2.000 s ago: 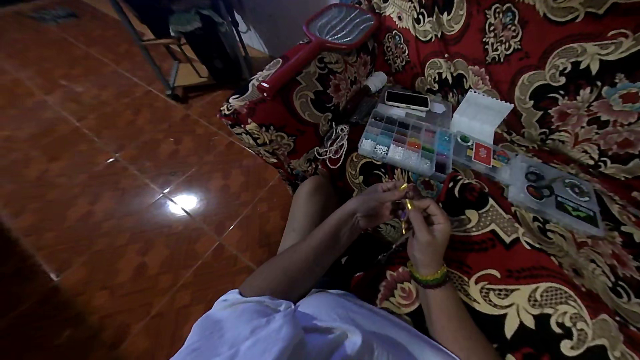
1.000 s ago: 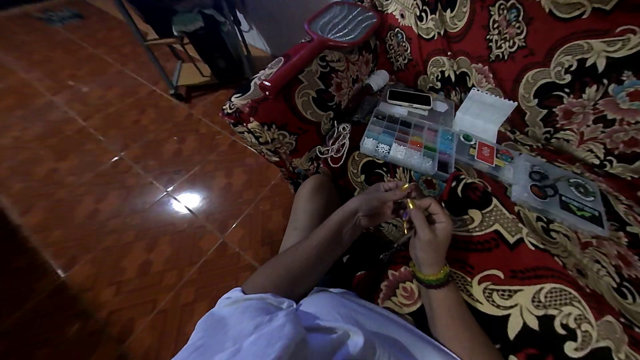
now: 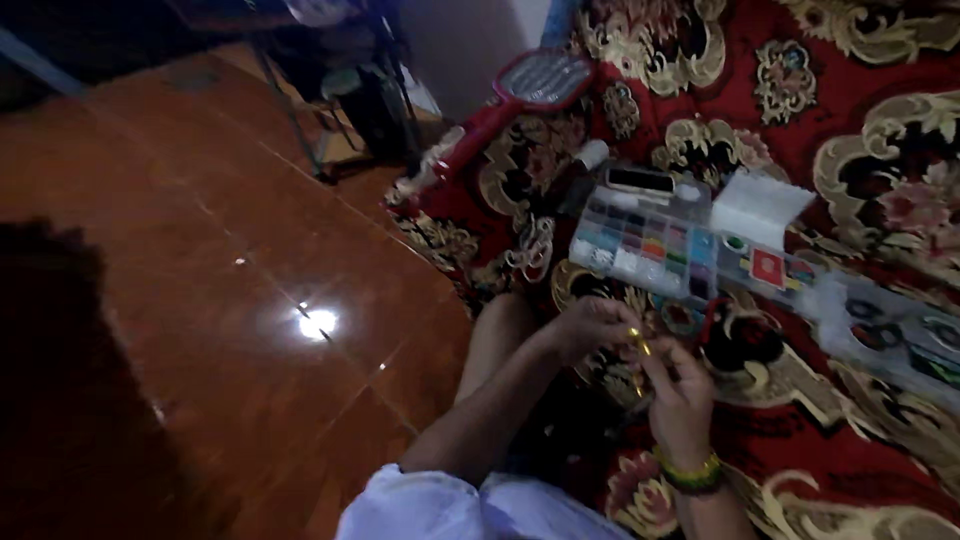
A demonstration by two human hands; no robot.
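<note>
My left hand (image 3: 596, 326) and my right hand (image 3: 681, 397) meet above my lap, fingertips close together. Between them is a shiny gold-coloured strip (image 3: 642, 345), pinched by both; a piece of it hangs below the fingers. What it is exactly is too blurred to tell. Yellow-green and dark bracelets (image 3: 690, 472) circle my right wrist. Just beyond the hands lies a clear plastic compartment box (image 3: 645, 247) of small coloured beads, with a phone (image 3: 640, 180) resting at its back.
On the patterned red couch cover (image 3: 787, 405) lie a second clear case (image 3: 892, 322), a folded white card (image 3: 759, 206), a red card (image 3: 767, 268), white cord (image 3: 534, 247) and a red electric fly swatter (image 3: 544, 79). A metal-legged stand (image 3: 292, 112) is on the tiled floor (image 3: 225, 375).
The view has swung to the left. Both hands stay together around the gold-coloured strip, with no plain change in their grip.
</note>
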